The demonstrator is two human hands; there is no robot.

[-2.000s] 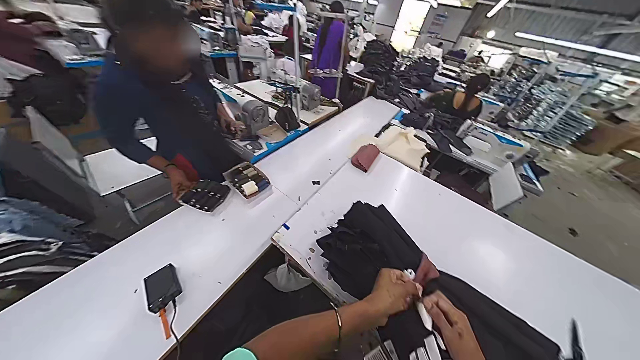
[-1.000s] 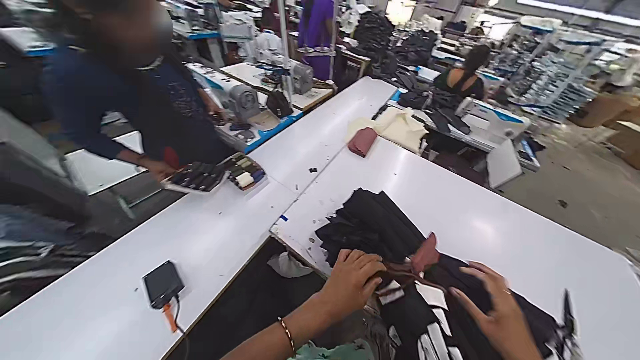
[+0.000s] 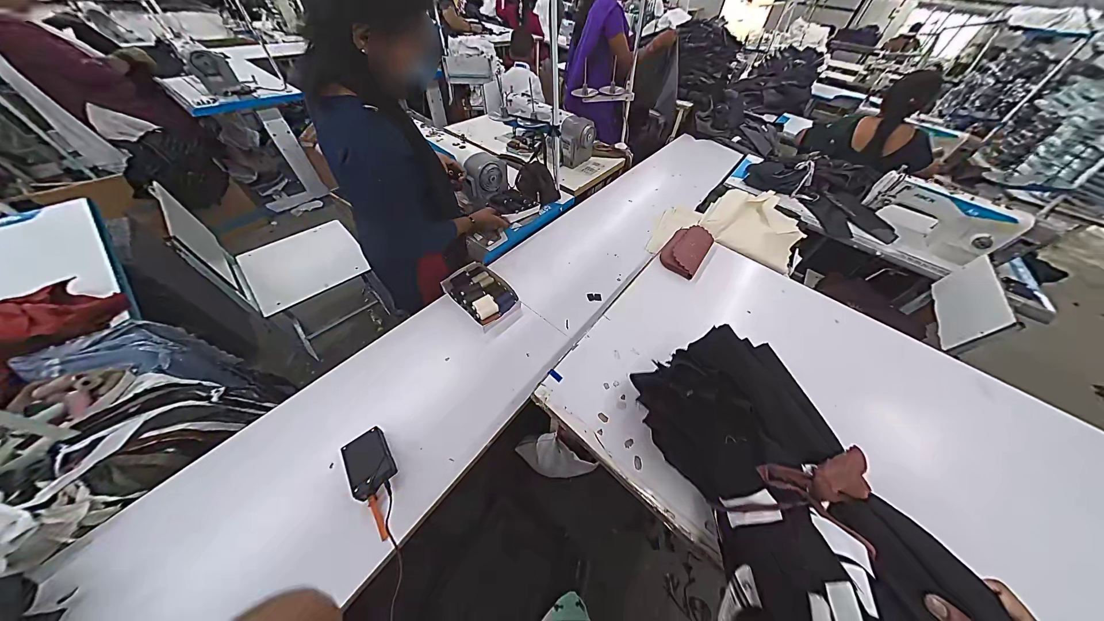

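A stack of black fabric pieces (image 3: pixel 733 405) lies on the white table, bound around its middle by a maroon cloth strip (image 3: pixel 849 474). White labels (image 3: pixel 837 539) lie over the lower part of the stack. My right hand (image 3: pixel 983 604) is at the bottom right edge, its fingers against the black fabric; most of it is out of frame. What looks like part of my left hand or arm (image 3: pixel 289 606) shows at the bottom edge, left of the stack, with its fingers hidden. A black device with a cable (image 3: pixel 369 463) lies on the left table.
A box of thread spools (image 3: pixel 481 295) sits near a co-worker (image 3: pixel 379 164) standing across the table. A folded maroon cloth (image 3: pixel 686 250) and cream fabric (image 3: pixel 755 226) lie at the far table edge. A gap separates the two tables near me. A folding chair (image 3: pixel 302 267) stands at left.
My hands have moved apart, away from the maroon strip, toward the frame's bottom edge. The co-worker's hand has left the thread box, and the dark tray beside it is gone from there. The view has shifted.
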